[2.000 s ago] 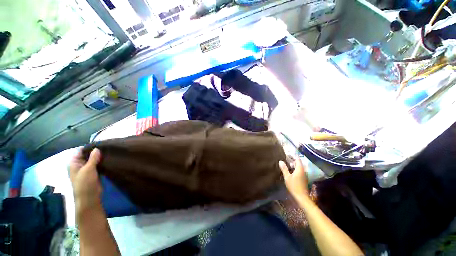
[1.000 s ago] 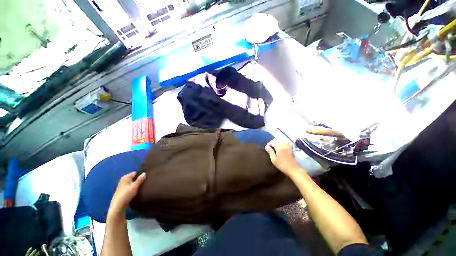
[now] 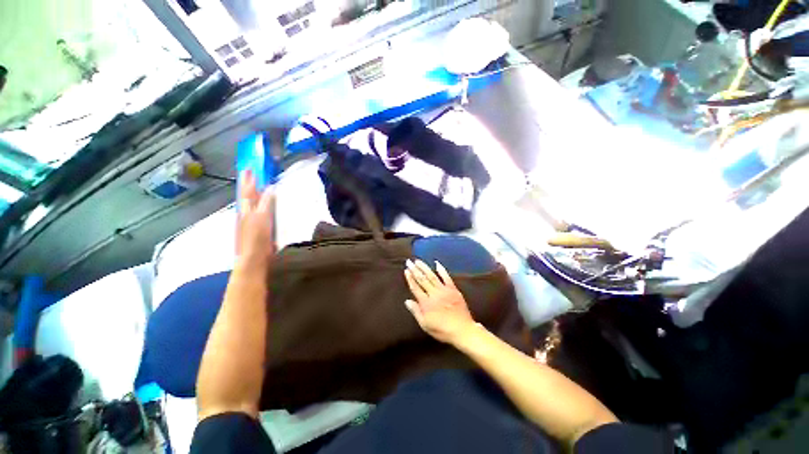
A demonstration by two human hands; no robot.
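The brown garment lies over the navy padded board, which shows at its left end and beyond the cloth at the upper right. A blurred brown strip runs up and left from the garment's back edge, across the dark pile. My left hand is raised over the blue box with the red label; it is blurred, with fingers extended and nothing visible in it. My right hand lies flat on the garment, fingers spread, near its upper right part.
A dark garment pile lies behind the board. The blue box stands at the back left, partly hidden by my left hand. A steam iron's tan handle shows among cables at the right. A white round object is at the back.
My left hand has let go of the garment's left side and moved up. My right hand has moved left onto the cloth. The brown strip now extends behind the garment.
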